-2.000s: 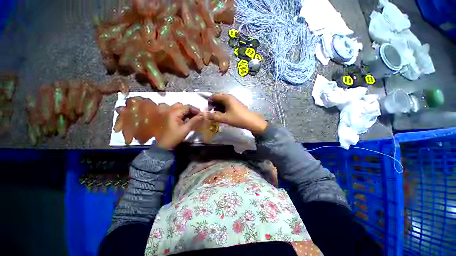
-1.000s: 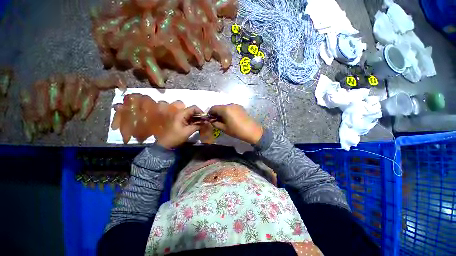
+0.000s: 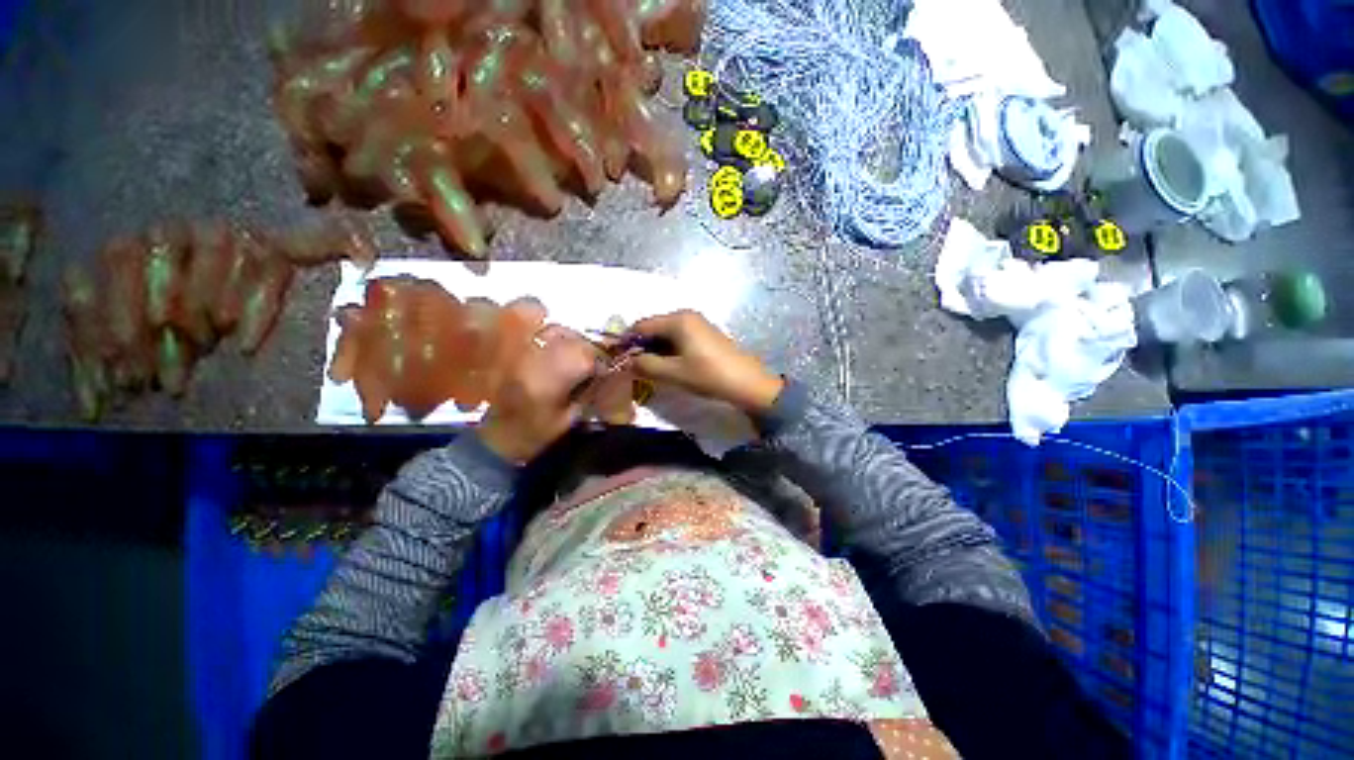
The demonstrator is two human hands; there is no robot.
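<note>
My left hand (image 3: pixel 541 392) and my right hand (image 3: pixel 707 361) are close together over the right part of the white work sheet (image 3: pixel 345 401). Between their fingertips is a soft orange-brown body (image 3: pixel 612 395) with a small dark fitting at its top and a yellow round tag (image 3: pixel 642 389) beside it. Thin strands show at the fingertips. The exact grip of each finger is hidden. A small pile of orange-brown bodies (image 3: pixel 423 349) lies on the sheet left of my left hand.
A heap of soft bodies (image 3: pixel 490 104) and a side bunch (image 3: pixel 171 305) lie left. Tagged black pieces (image 3: pixel 735 141) lie beside tangled cord (image 3: pixel 876 134). White cloths (image 3: pixel 1057 319), cups (image 3: pixel 1184 308) and a green-ended bottle (image 3: pixel 1295 299) are right. Blue crates (image 3: pixel 1188 579) stand below the bench.
My left hand has moved slightly down and left from my right hand, which is a little higher. Thin strands now show between the fingertips.
</note>
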